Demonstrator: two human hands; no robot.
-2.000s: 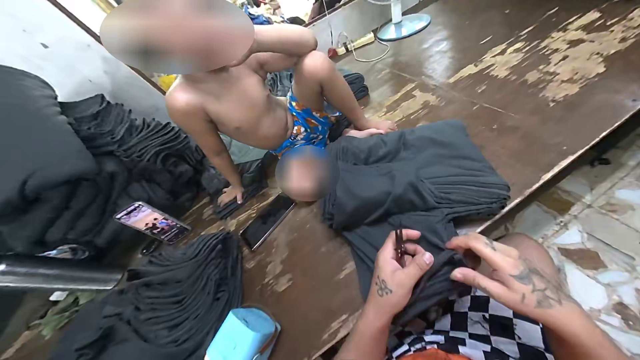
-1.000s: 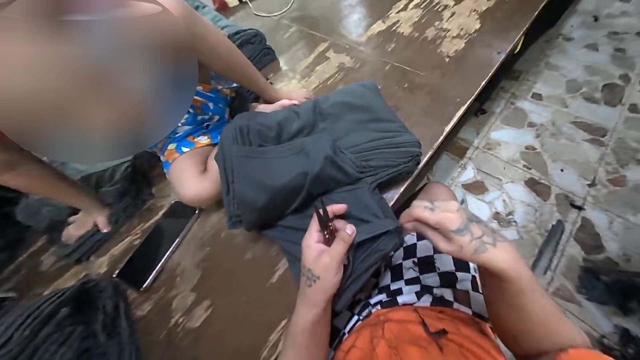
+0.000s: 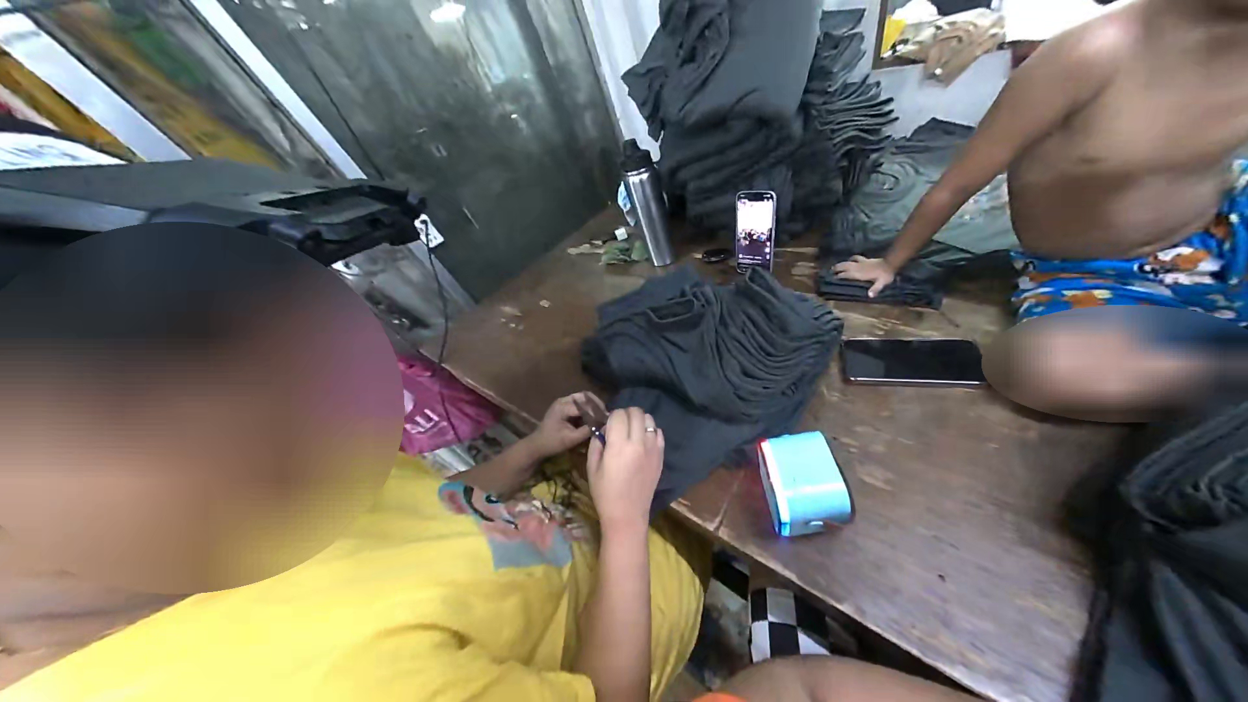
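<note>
Neither of my hands is in view; only my bare leg (image 3: 838, 678) and part of the checkered shorts (image 3: 775, 624) show at the bottom. Beside me, a co-worker in a yellow shirt (image 3: 409, 604) has both hands (image 3: 624, 463) at the near edge of a folded stack of dark garments (image 3: 717, 346). A small dark item (image 3: 597, 434) sits between that person's fingers; its kind is unclear. At the right edge lies another dark garment pile (image 3: 1189, 517).
On the wooden platform (image 3: 936, 546) stand a light-blue box-shaped device (image 3: 807, 483), a steel bottle (image 3: 648, 210) and an upright lit phone (image 3: 756, 229). A dark phone (image 3: 914, 362) lies flat near a seated person (image 3: 1102, 166). More dark clothes (image 3: 741, 107) are piled behind.
The view has swung far to the left. My hands, the right one bare and the left one holding small dark thread snips over the garment, have gone out of view.
</note>
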